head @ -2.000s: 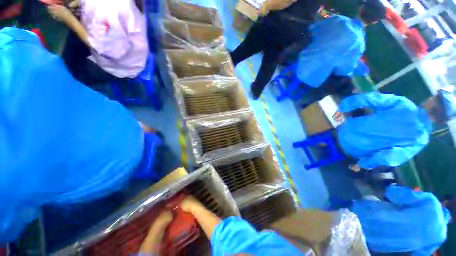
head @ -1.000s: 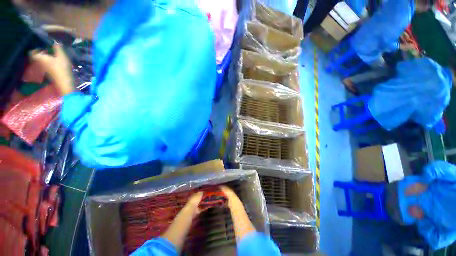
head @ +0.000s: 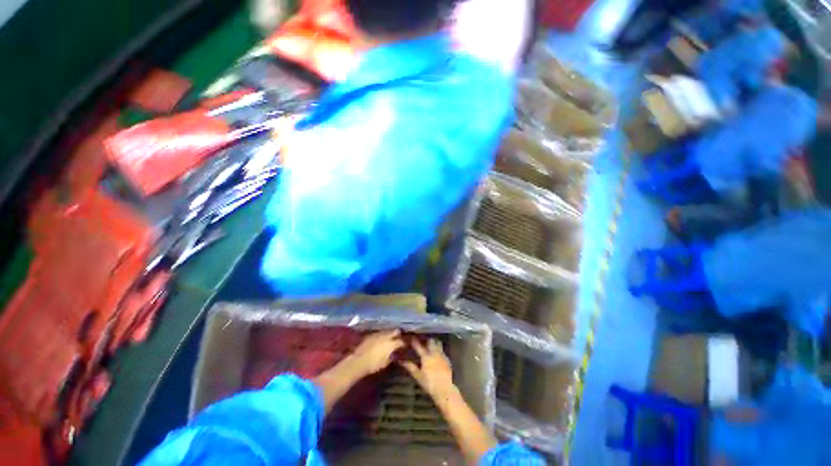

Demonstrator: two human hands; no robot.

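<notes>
A large open carton with a clear liner over its rim stands in front of me. Red bubble bags fill slots on its left and middle; bare cardboard dividers show at the right. My left hand and my right hand are down at the dividers near the far wall, close together. The picture is blurred; a small dark red edge shows between the fingers, and I cannot tell whether either hand grips it.
A green conveyor curves along the left with piles of red bags and shiny silvery-dark bags. A person in a blue smock is just beyond the carton. Lined cartons run up the right, then yellow-marked floor, blue stools and workers.
The view has swung left, showing more of the conveyor. My hands stay at the carton's far side; the red bag seen between them a second ago is now mostly down among the dividers.
</notes>
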